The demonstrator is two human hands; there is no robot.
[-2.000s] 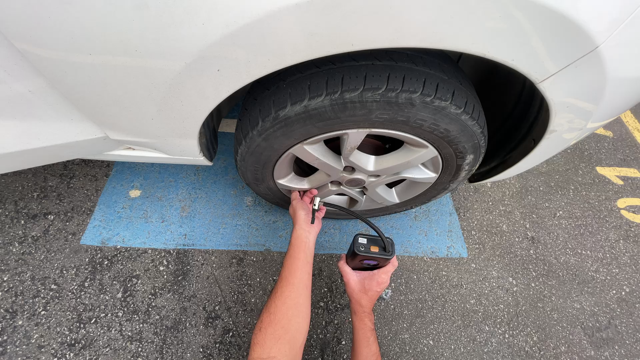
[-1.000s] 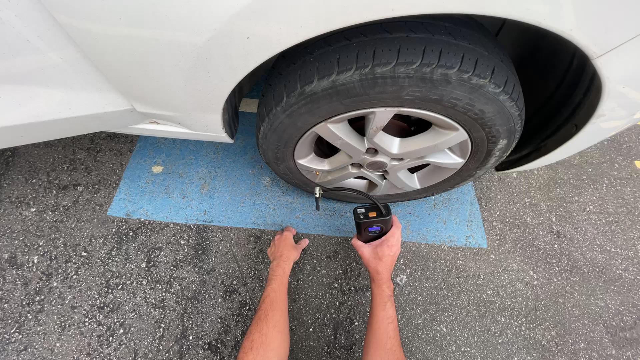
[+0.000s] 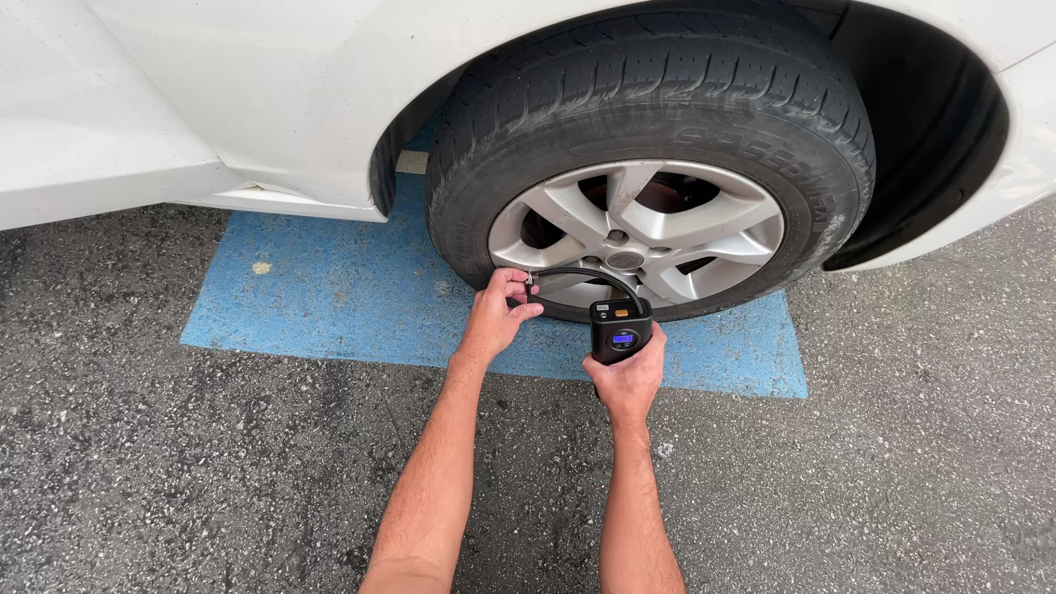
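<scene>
My right hand grips a black handheld tyre inflator, whose small display glows blue. From its top a black air hose arches left to a hose connector at the lower left of the rim. The fingers of my left hand are around that connector; the valve under it is hidden. Behind both hands stands the car's black tyre with a silver alloy wheel.
The white car body arches over the tyre, with a dark wheel well at right. Blue paint marks the grey asphalt beneath the wheel.
A second ago my left hand was away from the hose, low over the asphalt; now it is up at the connector. The inflator stays in my right hand. The view has moved closer to the wheel.
</scene>
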